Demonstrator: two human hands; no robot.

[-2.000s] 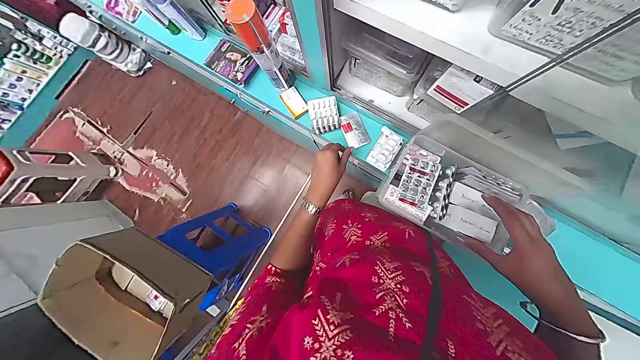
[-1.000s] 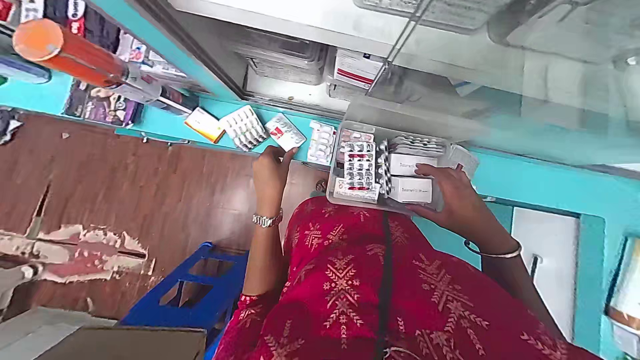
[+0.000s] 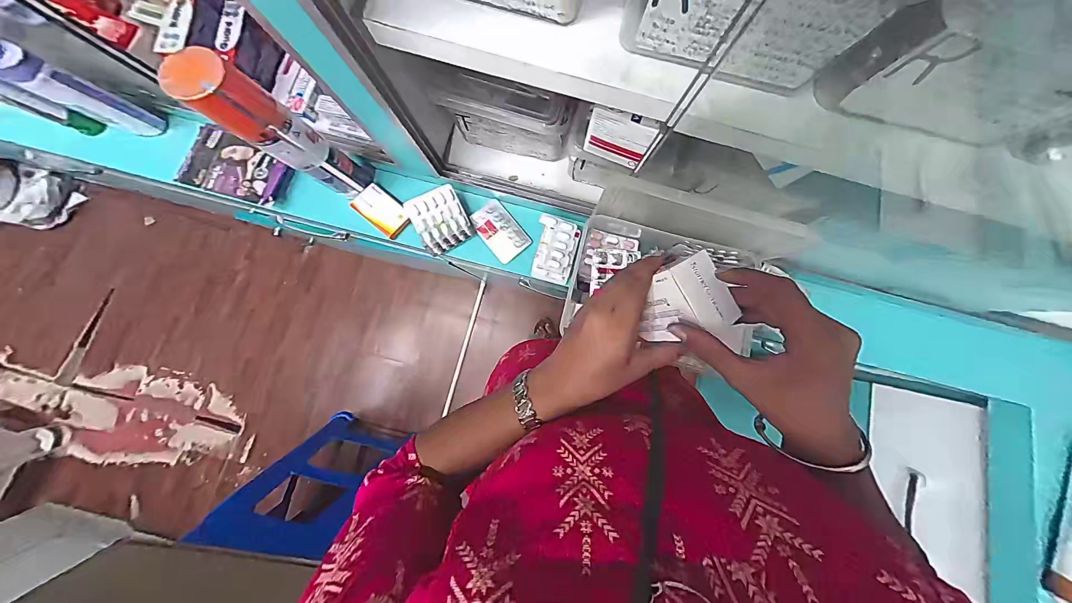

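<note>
A small white medicine carton (image 3: 691,297) is held between both hands above a clear plastic box (image 3: 615,226) of blister packs. My left hand (image 3: 607,335) has its fingers on the carton's left side. Thumb and fingers of my right hand (image 3: 779,352) pinch its right side. Left of the box, on the teal ledge, lie a blister strip of white tablets (image 3: 555,249), a blister pack with a red mark (image 3: 501,230), a larger blister pack (image 3: 439,219) and a white and orange carton (image 3: 379,209). My hands partly hide the box's contents.
An orange-capped cylinder (image 3: 226,96) rises at the upper left, near a dark purple box (image 3: 234,165). Behind the ledge, a shelf (image 3: 536,46) holds lidded plastic containers (image 3: 512,121) and a white and red carton (image 3: 620,134). A blue plastic stool (image 3: 293,494) and a cardboard box (image 3: 193,574) are at the lower left.
My left hand has moved right, from beside the blister packs on the ledge to over the plastic box. A white carton is now up between both hands.
</note>
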